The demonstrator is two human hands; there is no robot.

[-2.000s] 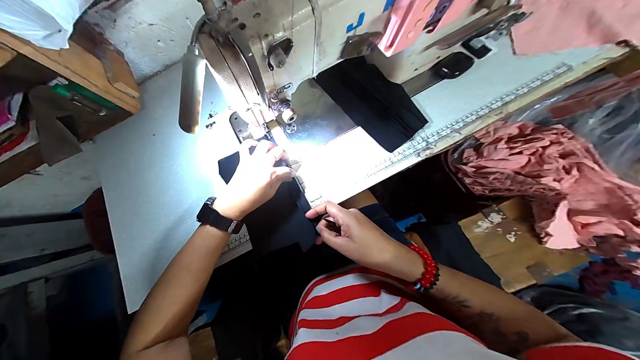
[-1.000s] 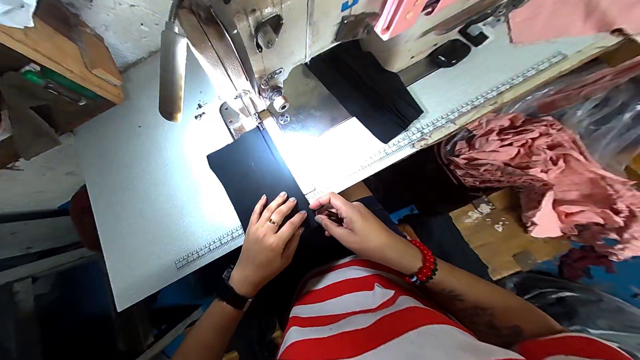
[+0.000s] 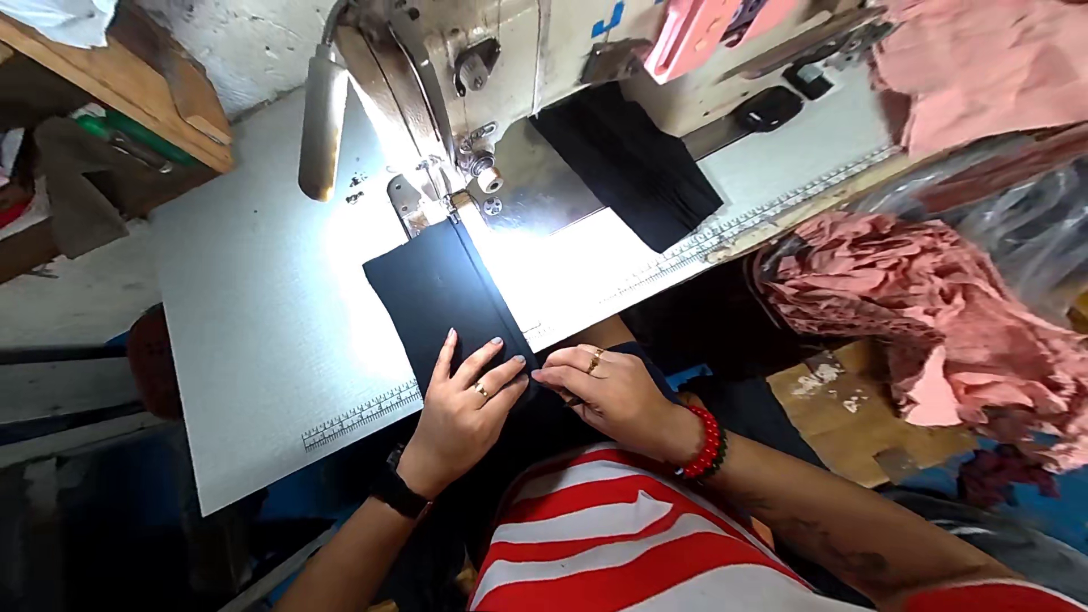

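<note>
A dark fabric piece (image 3: pixel 442 293) lies on the sewing machine table, its far edge at the presser foot (image 3: pixel 453 212) of the sewing machine (image 3: pixel 518 51). My left hand (image 3: pixel 469 406) rests flat on the near part of this fabric, fingers spread. Beside it, my right hand (image 3: pixel 608 391) pinches the fabric's right edge at the table's front, thumb and fingers together; a small dark thing shows under its fingers, too hidden to name. Another black fabric piece (image 3: pixel 633 161) lies under the machine arm.
A lamp (image 3: pixel 325 127) hangs left of the needle. Printed rulers (image 3: pixel 361 416) run along the table's front edge. Crumpled pink fabric (image 3: pixel 926 314) is heaped at the right, near a brown cardboard piece (image 3: pixel 850 408). A wooden shelf (image 3: pixel 127 85) stands at the left.
My left hand has moved from beside the presser foot back toward me, onto the near part of the fabric. The right hand stays at the fabric's right edge.
</note>
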